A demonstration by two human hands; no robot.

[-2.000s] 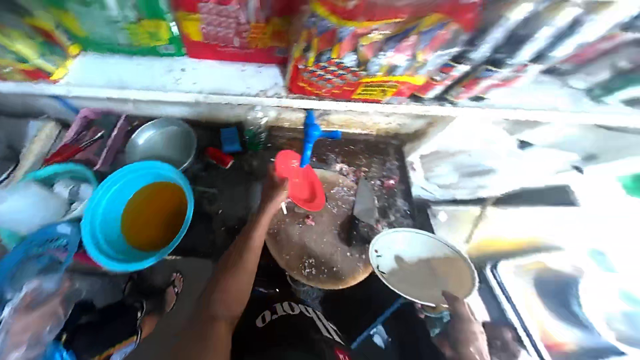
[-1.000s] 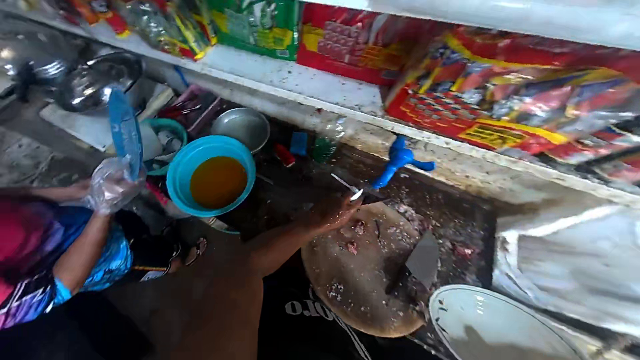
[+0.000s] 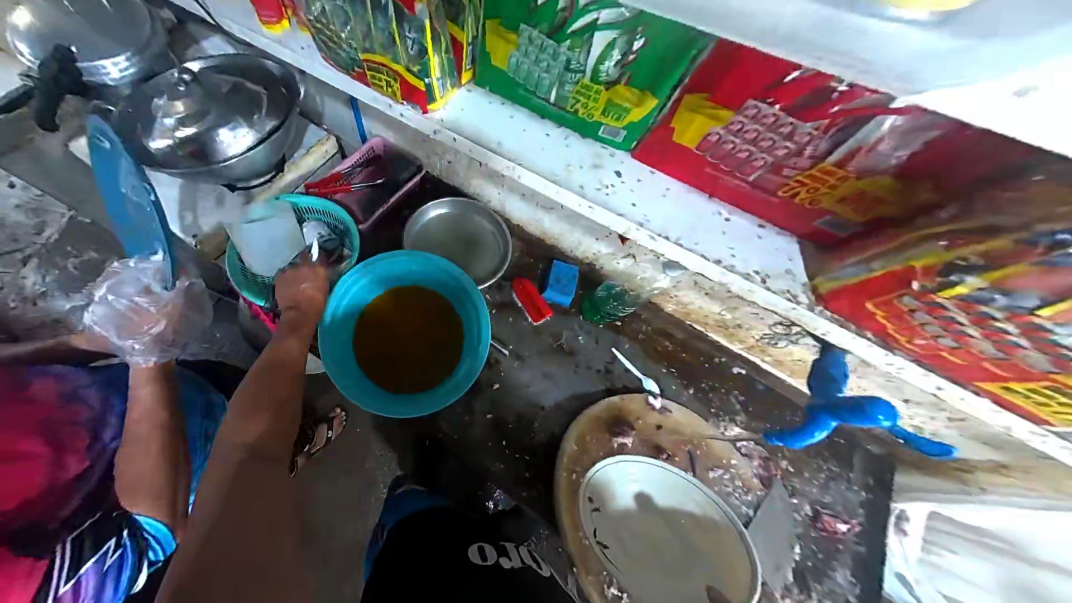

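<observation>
My left hand [image 3: 303, 286] reaches into a teal plastic basket [image 3: 347, 222] at the left, beside a white container [image 3: 268, 239]. A small white item shows at its fingers; its grip is partly hidden. A white oval plate [image 3: 670, 528] is over the round wooden chopping board [image 3: 578, 435]. At the plate's lower edge only the thumb tip of my right hand [image 3: 717, 595] shows, holding it. A cleaver blade [image 3: 775, 532] lies right of the plate. A white plastic spoon [image 3: 636, 373] lies at the board's upper edge. The teal basin [image 3: 406, 402] holds brownish liquid.
Another person's plastic-covered hand [image 3: 146, 306] holds a blue board or lid [image 3: 130, 197] at the left. A metal bowl [image 3: 458, 239], a green bottle [image 3: 607, 303] and a blue knotted plastic bag [image 3: 846, 410] line the wall, below a shelf [image 3: 628, 188] with packets. Lidded pots [image 3: 209, 117] stand at upper left.
My left hand has moved left from the chopping board into the basket. The red dipper it held two seconds ago is out of its grasp. The plate now overlaps the board. The view has swung left.
</observation>
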